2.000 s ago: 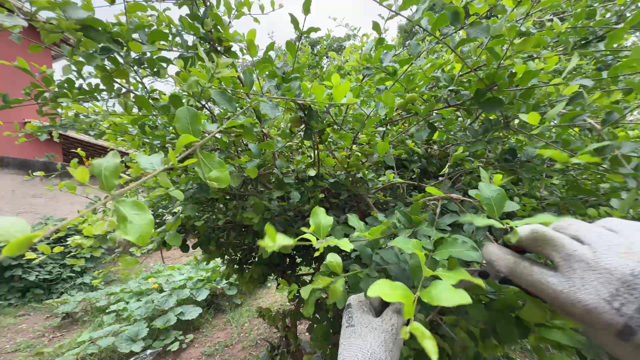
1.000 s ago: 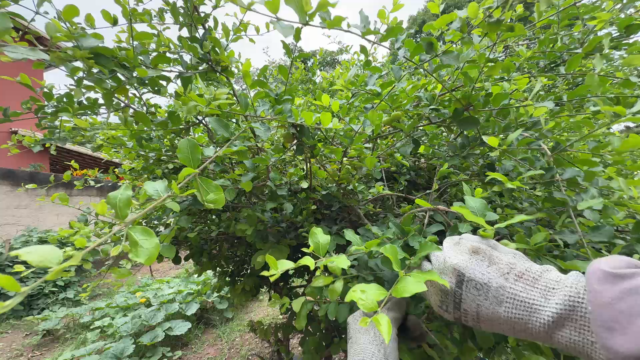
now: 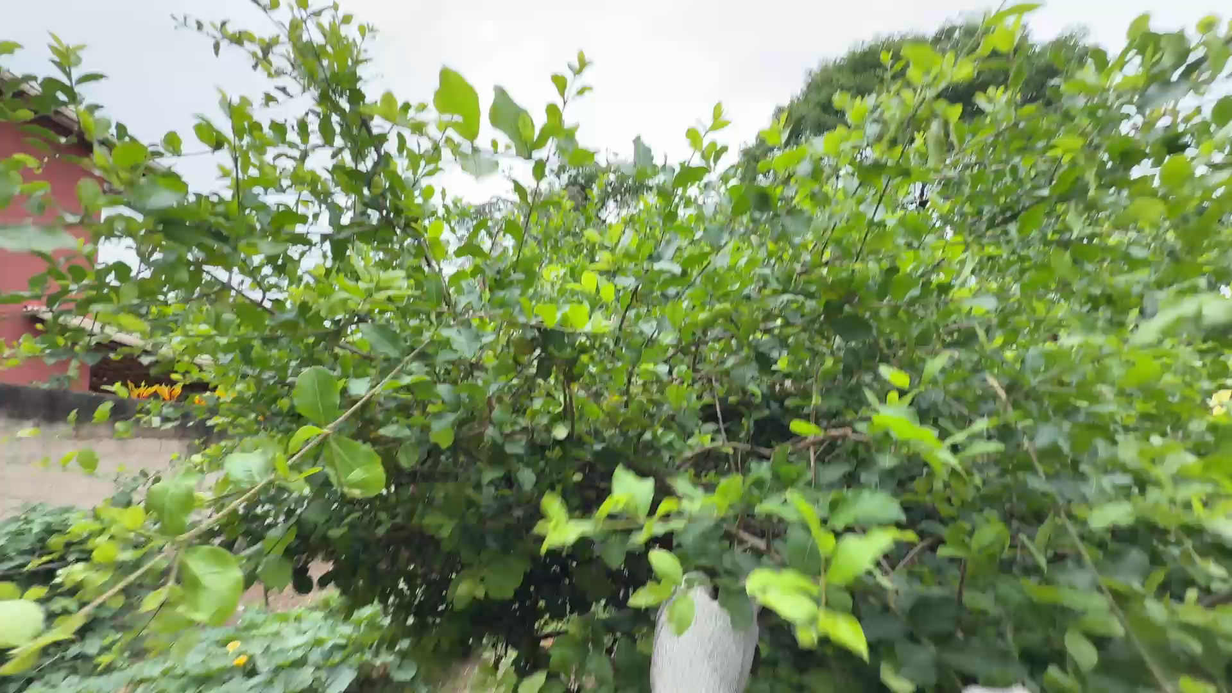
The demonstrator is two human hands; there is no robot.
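A dense leafy shrub (image 3: 568, 385) fills the middle and right of the head view. My left hand (image 3: 705, 640), in a light grey knit glove, rises from the bottom edge among its lower leaves, beneath a sprig with bright green leaves (image 3: 784, 592). Leaves cover its fingertips, so whether it grips a stem cannot be told. Of my right hand, at most a pale sliver (image 3: 997, 688) shows at the bottom edge, right of the left hand; its fingers are out of frame.
A long thin branch (image 3: 241, 500) reaches in from the lower left. Behind it stand a low wall (image 3: 77, 462) and a red building (image 3: 38, 231). Low broad-leaved plants with small yellow flowers (image 3: 269, 650) grow at the bottom left. A darker tree (image 3: 866, 87) rises behind the shrub.
My right hand has dropped from beside the bright sprig to the bottom edge, nearly out of view. The left hand stays low under the leaves. The view has tilted upward, showing more sky.
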